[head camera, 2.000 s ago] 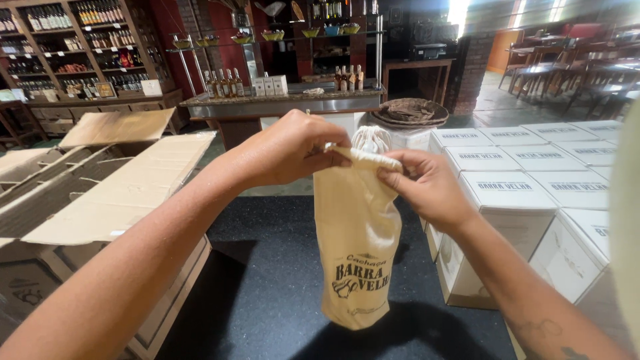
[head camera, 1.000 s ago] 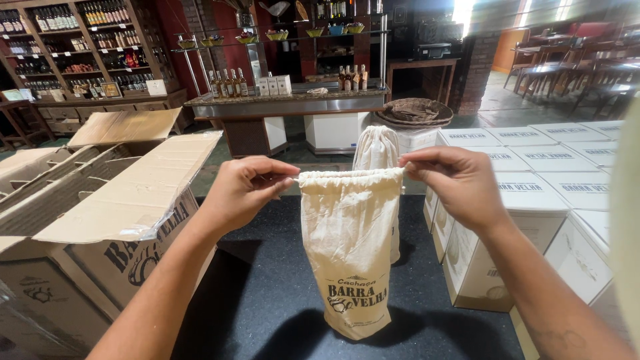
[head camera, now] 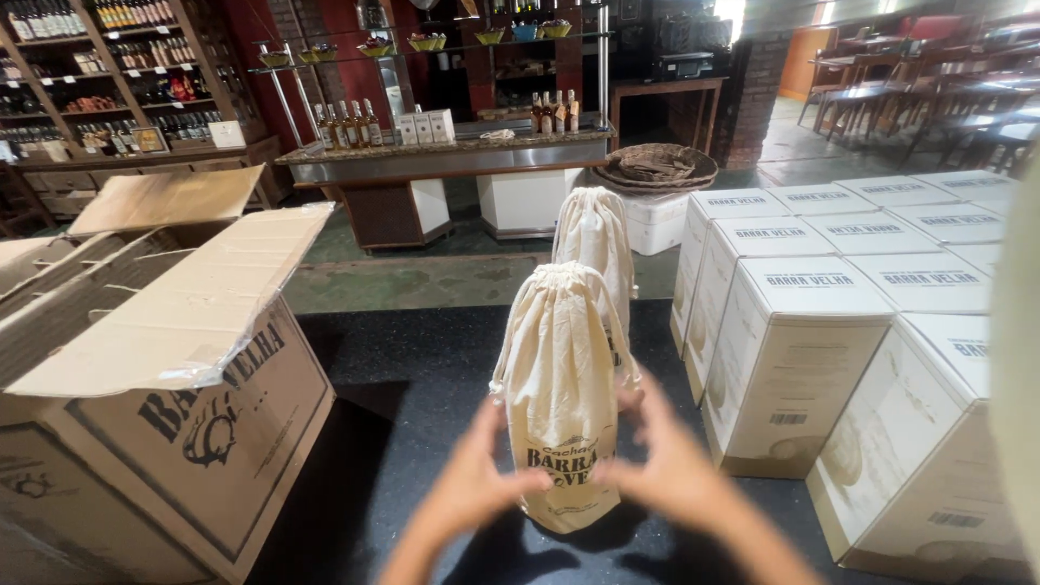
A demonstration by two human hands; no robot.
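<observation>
A cream cotton drawstring bag [head camera: 561, 366] with dark print stands upright on the black speckled countertop [head camera: 366, 455], its neck gathered and its cords hanging at both sides. A second such bag [head camera: 597, 236] stands right behind it, partly hidden. My left hand [head camera: 475, 479] is at the left side of the front bag, fingers apart, thumb in front of the print. On the other side is my right hand [head camera: 666, 463], blurred, its fingers spread and thumb near the print. Both hands are around the lower half of the bag; whether they press on it cannot be told.
An opened cardboard carton [head camera: 187, 422] with dividers and raised flaps stands at left. Rows of white and tan bottle boxes [head camera: 800, 349] fill the right side. Beyond the countertop are a granite-topped counter [head camera: 487, 150] with bottles, and wicker baskets [head camera: 658, 166] on a white box.
The front bag's mouth, spread wide between both hands a second ago, is now gathered closed. My hands have moved from its top edge down to its sides.
</observation>
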